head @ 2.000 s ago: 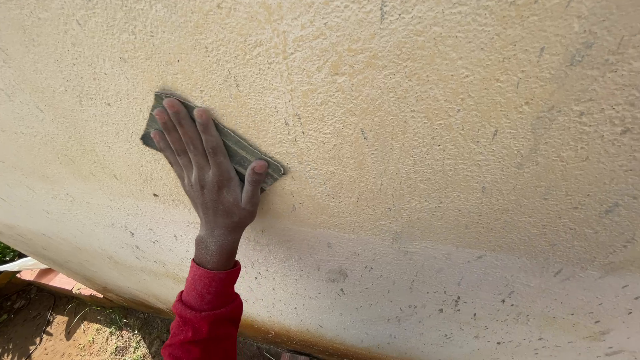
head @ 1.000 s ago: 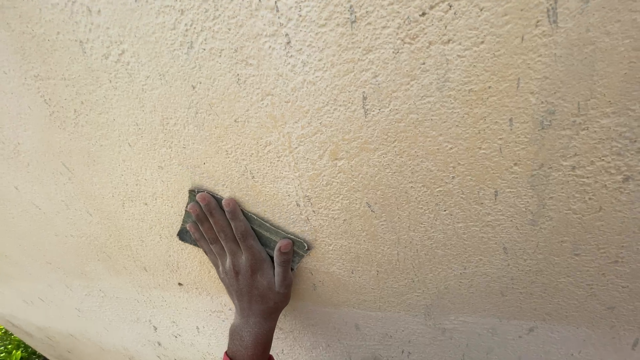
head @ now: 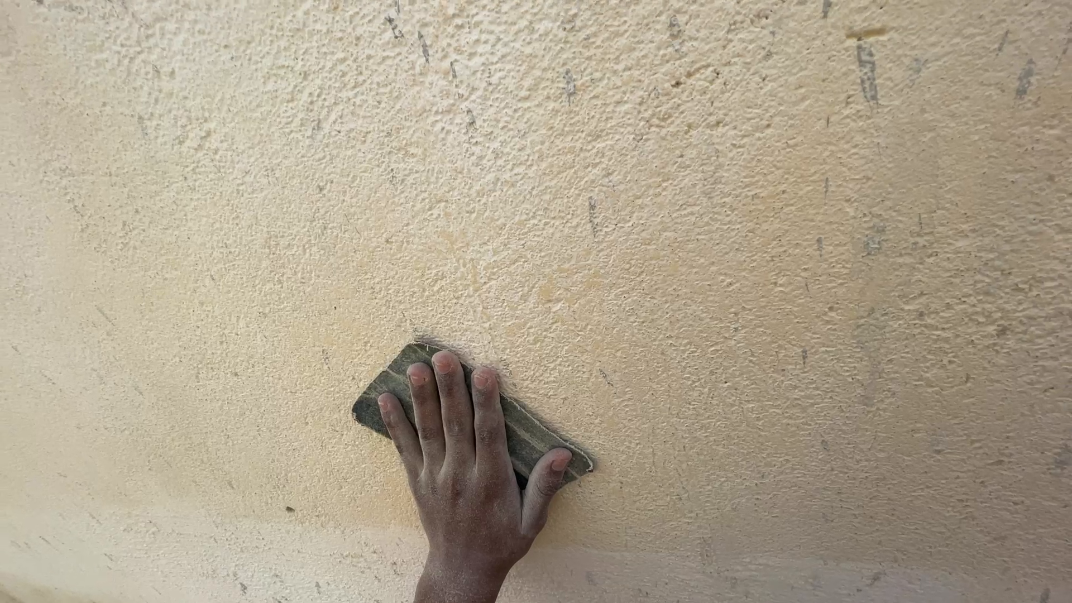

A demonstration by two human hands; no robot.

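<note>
My left hand (head: pixel 469 477), dusty and seen from the back, presses a dark grey-green sheet of abrasive, apparently sandpaper (head: pixel 536 435), flat against a cream painted wall (head: pixel 712 335). The fingers are spread over the sheet and point up, while the thumb lies near its lower right end. The sheet is roughly rectangular and tilted, its left end higher than its right, with pale streaks and a frayed light edge. Its underside and my palm are hidden. My right hand is out of the picture.
The wall has a rough, bumpy surface with scattered grey scuffs, such as one at the upper right (head: pixel 867 71). A paler band (head: pixel 670 574) runs along its lower part. A small dark spot (head: pixel 290 509) lies left of the wrist.
My left hand and the sheet have moved down the wall, then somewhat right. The red sleeve and the ground, seen two seconds ago, have left the view.
</note>
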